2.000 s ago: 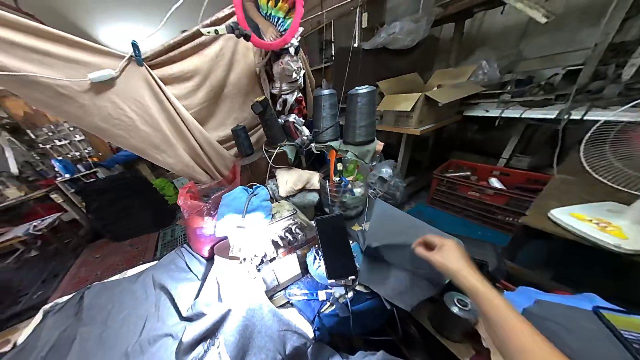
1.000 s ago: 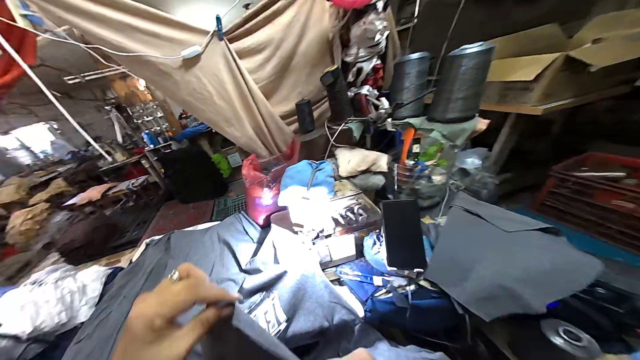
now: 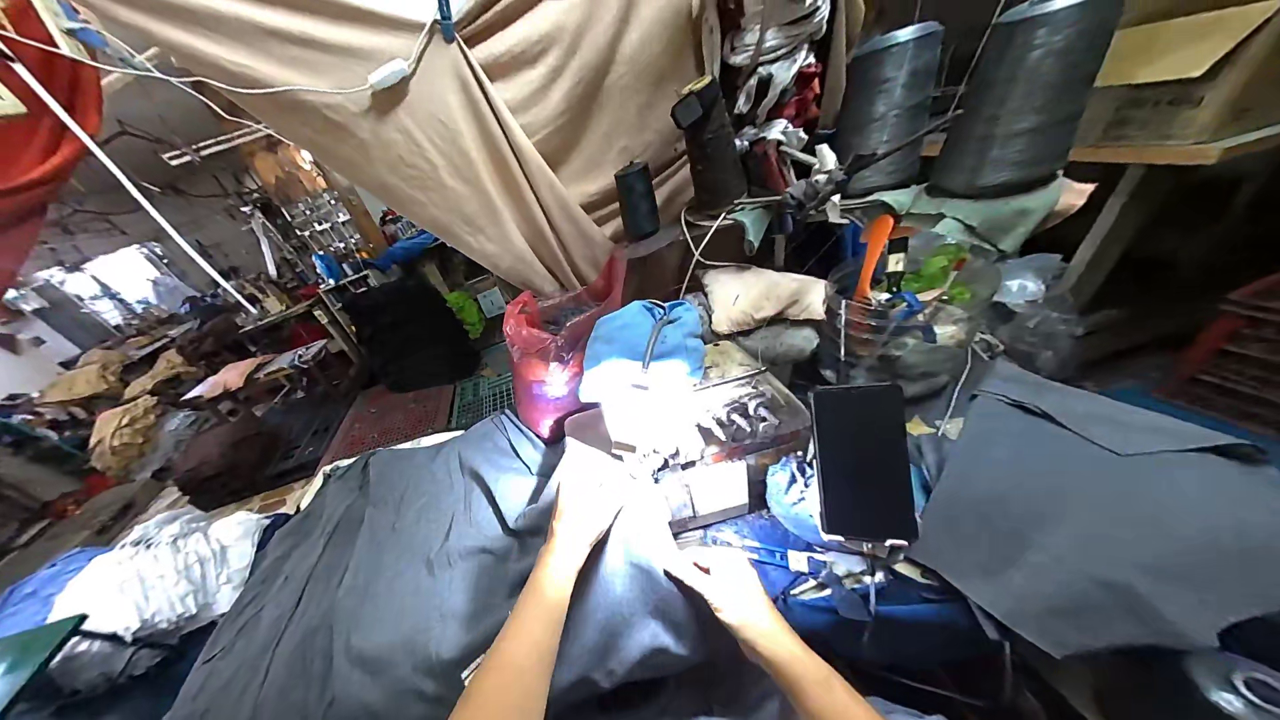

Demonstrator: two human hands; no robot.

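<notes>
Grey fabric spreads over the work surface and under both forearms. My left hand lies on it below a sewing machine whose needle area is washed out by bright light. My right hand rests at the cloth's right side, thumb and fingers near its edge; whether either hand pinches the cloth cannot be told in the glare. A blue cloth cover sits on top of the machine. Right of the machine stands a black-screened smartphone on a holder.
Grey cloth pieces lie at the right. Behind the machine are a red plastic bag, a clear container of tools and scraps, and large thread cones. White cloth is heaped at the left. A beige curtain hangs above.
The left hand has moved from the near part of the grey fabric up beside the machine's bright area. The right hand, barely visible a second ago, now shows on the fabric's right side.
</notes>
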